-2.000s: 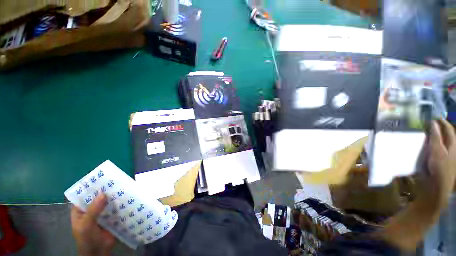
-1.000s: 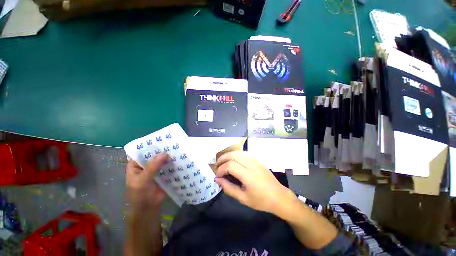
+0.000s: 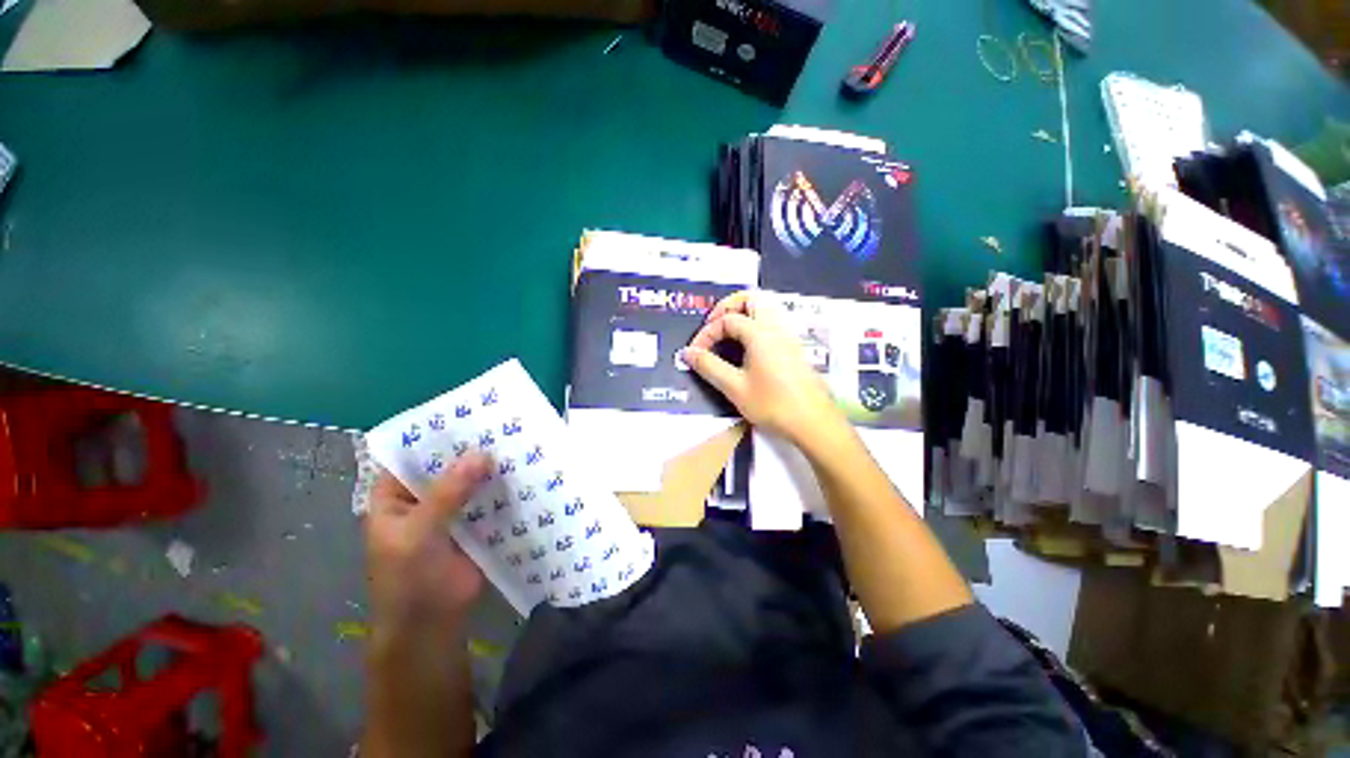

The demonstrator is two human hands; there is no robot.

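My left hand (image 3: 422, 541) holds a white sticker sheet (image 3: 526, 511) with rows of small blue "4G" marks, thumb on its face, over my lap. My right hand (image 3: 763, 363) is over the top flat box blank (image 3: 615, 388) of the stack in front of me. Its thumb and fingertip are pinched at a small pale sticker (image 3: 684, 357) on the black "THINK…" panel, right of the white printed rectangle. Whether the sticker is fully down on the panel cannot be told. The wave-logo panel (image 3: 838, 222) shows beyond my right hand.
A large pile of box blanks (image 3: 1096, 385) stands at the right. A black made-up box (image 3: 740, 42) and a red and dark utility knife (image 3: 880, 61) lie at the back of the green table (image 3: 296, 222). Red stools (image 3: 148, 696) stand at the lower left.
My right hand has moved from the sticker sheet's edge up to the black panel of the top blank. Earlier it held a blank at the right. My left hand still holds the sheet.
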